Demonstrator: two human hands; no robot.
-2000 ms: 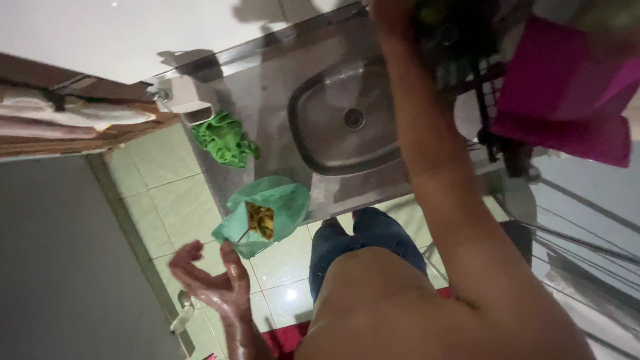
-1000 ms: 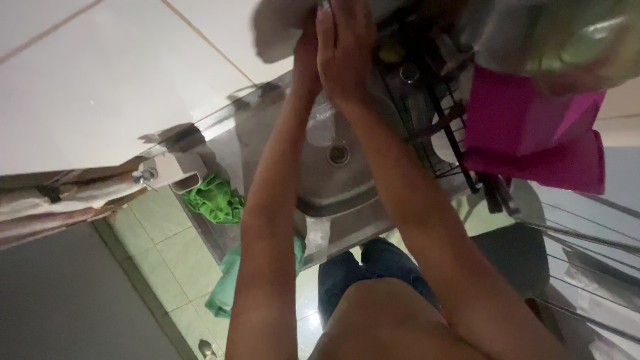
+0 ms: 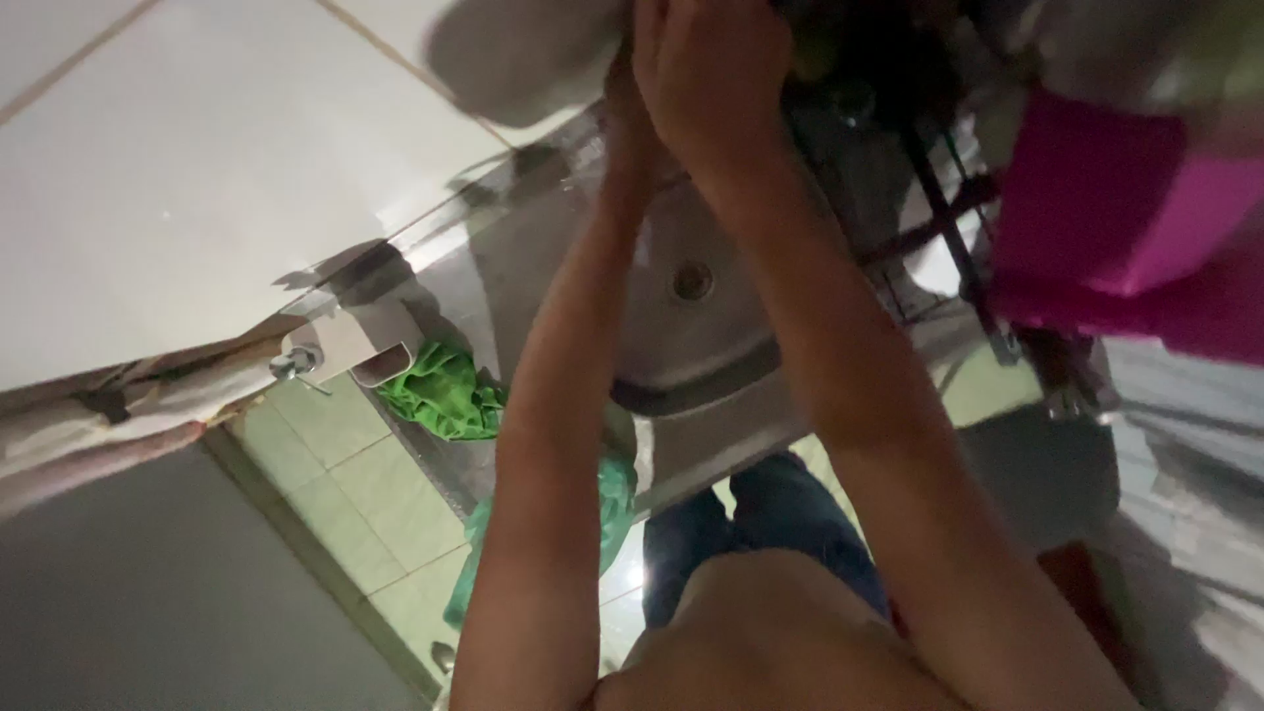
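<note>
My left hand [image 3: 632, 109] and my right hand [image 3: 716, 79] are together at the top edge of the head view, above the far side of a metal sink [image 3: 731, 217]. The right hand overlaps the left, and the fingers of both are partly cut off or covered, so I cannot tell whether anything is between them. A blurred grey shape [image 3: 523, 59] lies just left of the hands. On the counter left of the sink is a crumpled green cloth [image 3: 444, 395] beside a white soap-dispenser-like holder [image 3: 370, 341]. Behind my left forearm, a teal plastic bag [image 3: 614, 499] shows at the counter's front edge.
A black wire rack [image 3: 948, 217] stands right of the sink, with a magenta plastic item [image 3: 1096, 217] beyond it. White wall tiles [image 3: 217, 188] rise at the back left. A grey wall or door panel [image 3: 178, 602] fills the lower left.
Two seconds ago my left hand was low at the left, near the teal bag, with fingers spread. It has moved up beside my right hand. Both have stayed together since the middle frame.
</note>
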